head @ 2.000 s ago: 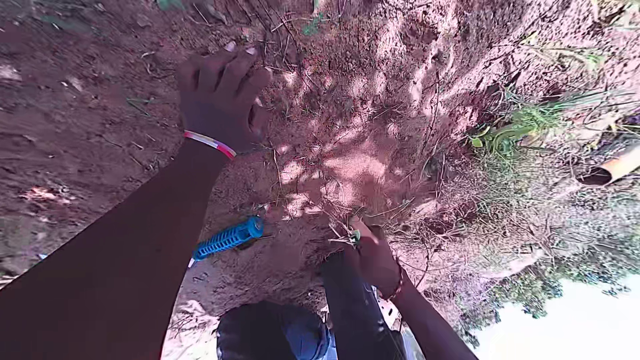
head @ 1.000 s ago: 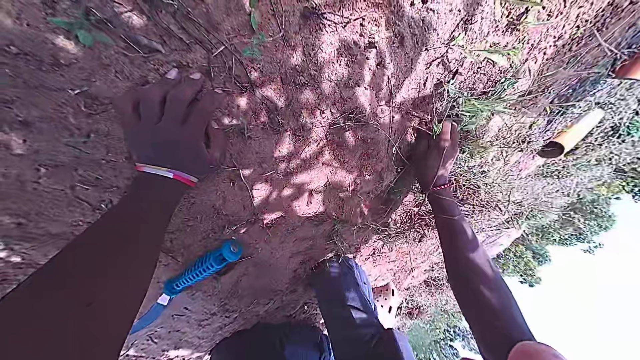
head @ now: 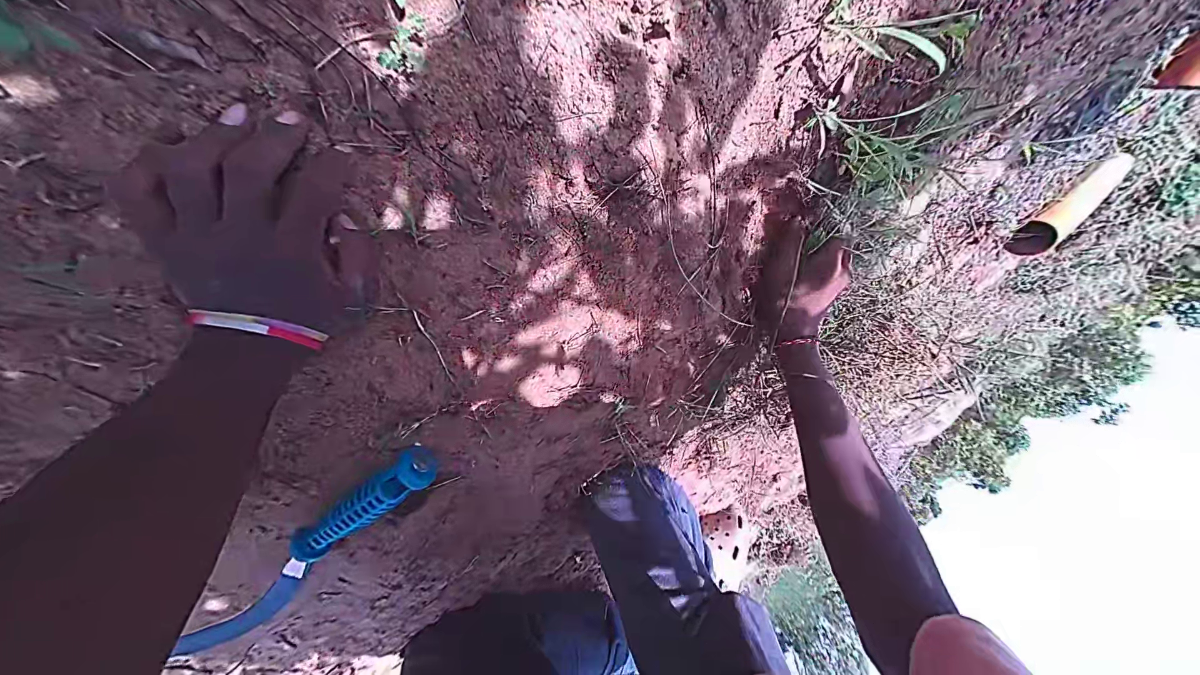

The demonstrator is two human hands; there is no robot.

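My left hand (head: 248, 220) rests palm down on the reddish soil (head: 525, 281), fingers spread, a striped band round its wrist. My right hand (head: 802, 272) is low against the soil beside a grass tuft (head: 881, 150) and dry stems; its fingertips are hidden in shade, and whether it grips anything does not show. Below and between the hands, a tool with a ribbed blue plastic handle (head: 361, 506) lies on the ground. Its curved blue part (head: 244, 619) runs under my left forearm's side, out of view at the bottom.
At the right lies a yellowish tube (head: 1078, 206) with an open end, and an orange object (head: 1179, 66) is at the upper right edge. My bent knee (head: 647, 525) and a perforated shoe (head: 727, 544) are at the bottom. Dry twigs and small green plants (head: 403, 47) dot the soil.
My right hand has moved from near my knee out to the grass tuft at the right. My left hand stays flat on the soil. The view has shifted somewhat.
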